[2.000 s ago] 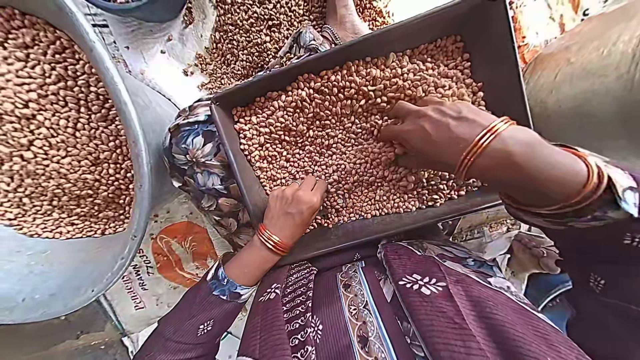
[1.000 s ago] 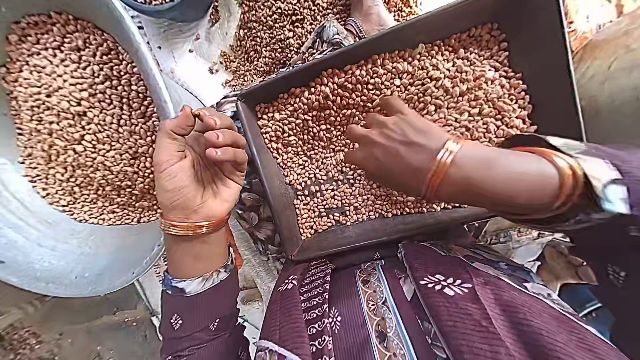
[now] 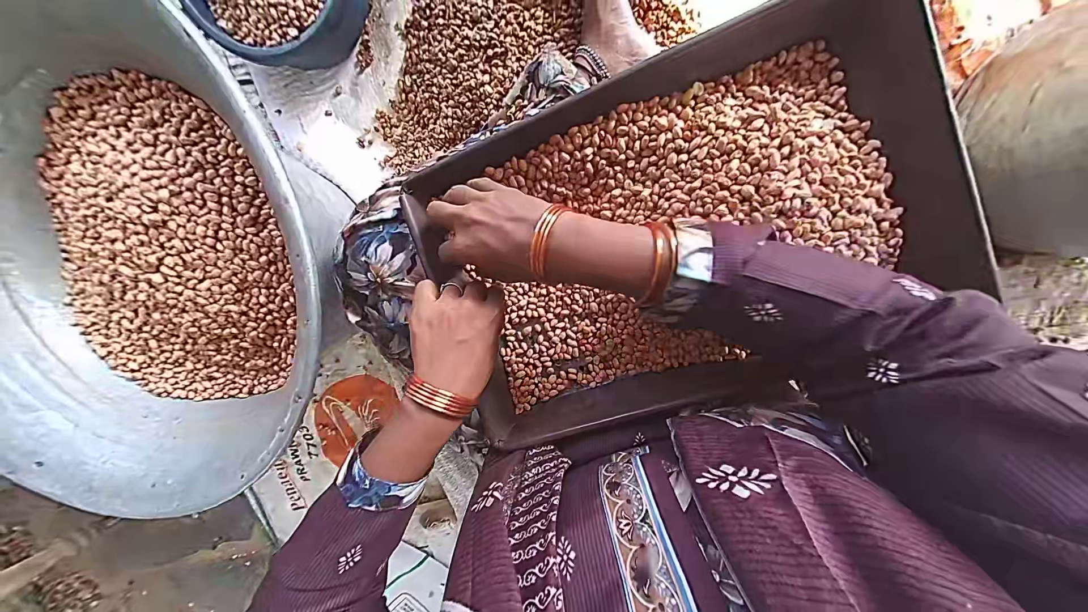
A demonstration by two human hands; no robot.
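Note:
A dark rectangular tray [image 3: 629,412] lies across my lap, with a wide layer of reddish-brown nuts or seeds [image 3: 705,161] in it. My left hand [image 3: 456,336] is at the tray's left wall, fingers curled over or against the edge. Just above it, my right hand [image 3: 489,225] reaches across the tray to the same left side, its fingers bent down at the inner wall. The fingertips of both hands are hidden, so whether they pinch a nut cannot be told. Orange and gold bangles circle both wrists.
To the left stands a large metal basin [image 3: 297,297] with a heap of similar nuts. A blue-grey bucket [image 3: 319,47] of nuts is at the top left. More nuts [image 3: 467,76] lie on the ground beyond the tray, near a bare foot [image 3: 616,38]. A rounded container [image 3: 1033,136] stands at right.
My left hand was raised between basin and tray with fingertips together; it is now down at the tray's left wall. My right hand has moved left from the middle of the nuts.

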